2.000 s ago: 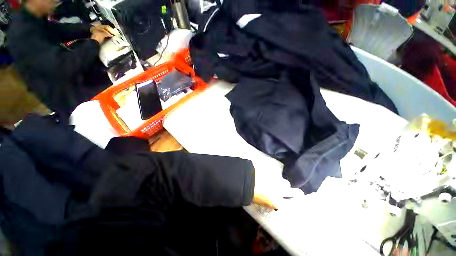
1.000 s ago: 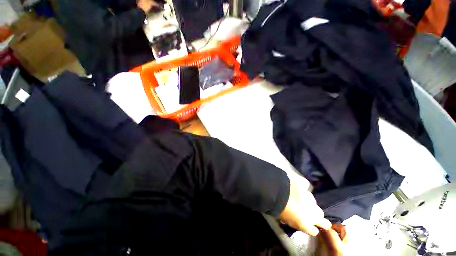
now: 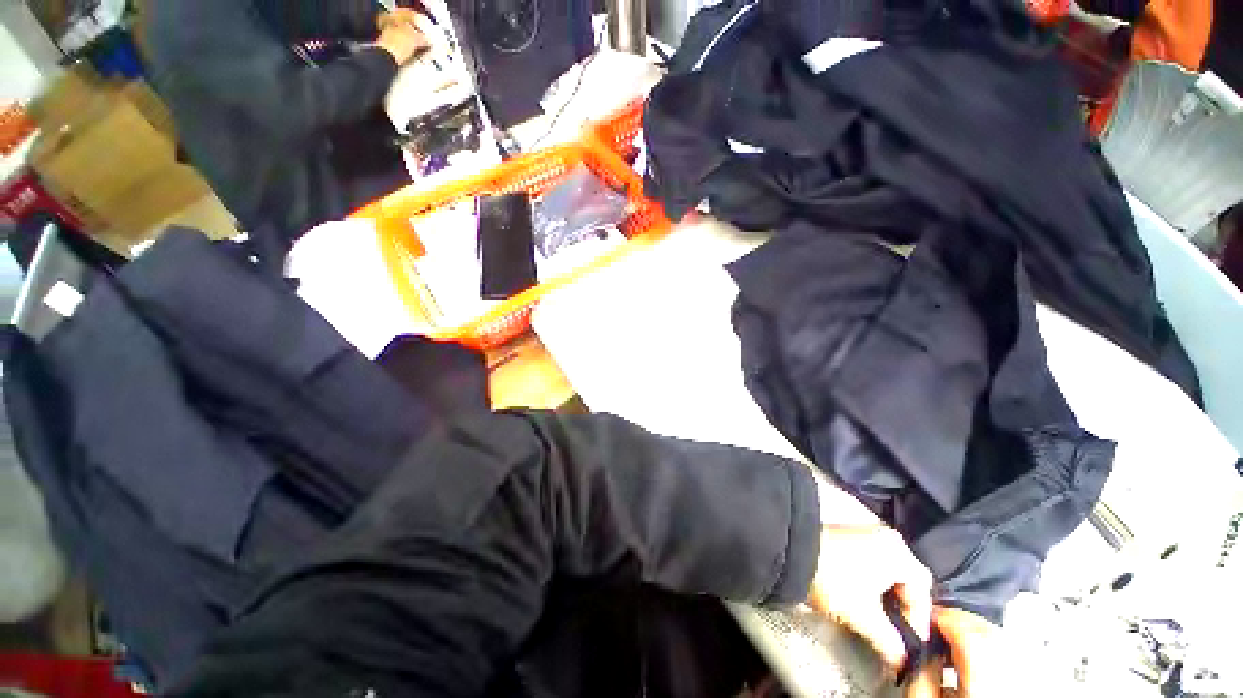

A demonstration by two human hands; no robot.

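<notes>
A dark navy garment piece point(image 3: 886, 368) lies on the white table, its stitched, folded edge point(image 3: 1016, 525) towards the machine. My left hand point(image 3: 870, 584), at the end of a black sleeve, pinches a small dark fabric piece point(image 3: 909, 630) at the table's near edge. My right hand point(image 3: 965, 652) touches the same piece from the right; only its fingers show, and the bottom edge cuts it off. The sewing machine head point(image 3: 1206, 580) is at the right, washed out by glare, with small metal parts point(image 3: 1152, 648) below it.
A dark garment pile point(image 3: 954, 150) with white patches lies behind the piece. An orange-red basket point(image 3: 395, 252) with a phone point(image 3: 506, 246) stands left of the table. More dark cloth point(image 3: 177, 396) is at the left. A person point(image 3: 266, 109) works at the upper left.
My left hand has moved right from the table edge and met my right hand at the small dark piece. The view has shifted. The garment piece stays on the table.
</notes>
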